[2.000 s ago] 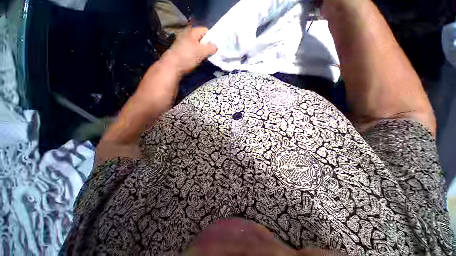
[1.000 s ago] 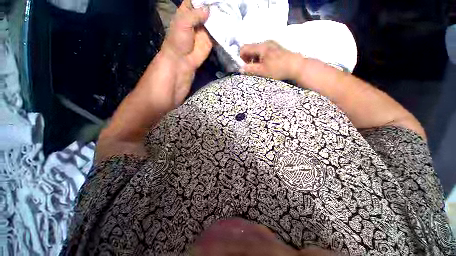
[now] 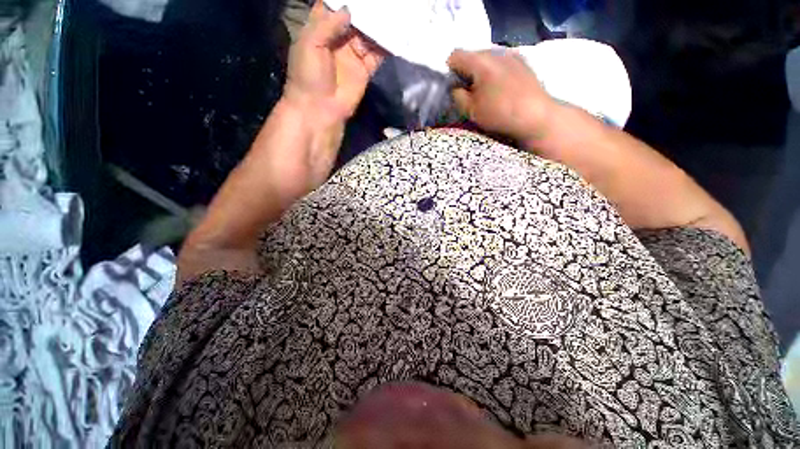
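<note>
A white knitted piece, perhaps a sock (image 3: 430, 26), is stretched between my hands at the top centre, its far part cut off by the frame's top edge. My left hand (image 3: 329, 66) holds its left edge between thumb and fingers. My right hand (image 3: 500, 88) grips its lower right edge with curled fingers. A small dark shape shows at the right fingertips; I cannot tell if it is a tool. A second smooth white piece (image 3: 583, 77) lies just beyond my right wrist.
Heaps of white-grey knits (image 3: 61, 342) lie at the left. A shiny dark mass, perhaps plastic (image 3: 175, 96), is left of my left forearm. A pale stick-like thing (image 3: 147, 190) lies near my left elbow. Something blue (image 3: 566, 10) shows at the top, right of centre.
My right hand came down from the top edge to near my lap, then moved slightly up and right. The white piece shifted up, uncovering grey cloth below. My left hand stays on its edge.
</note>
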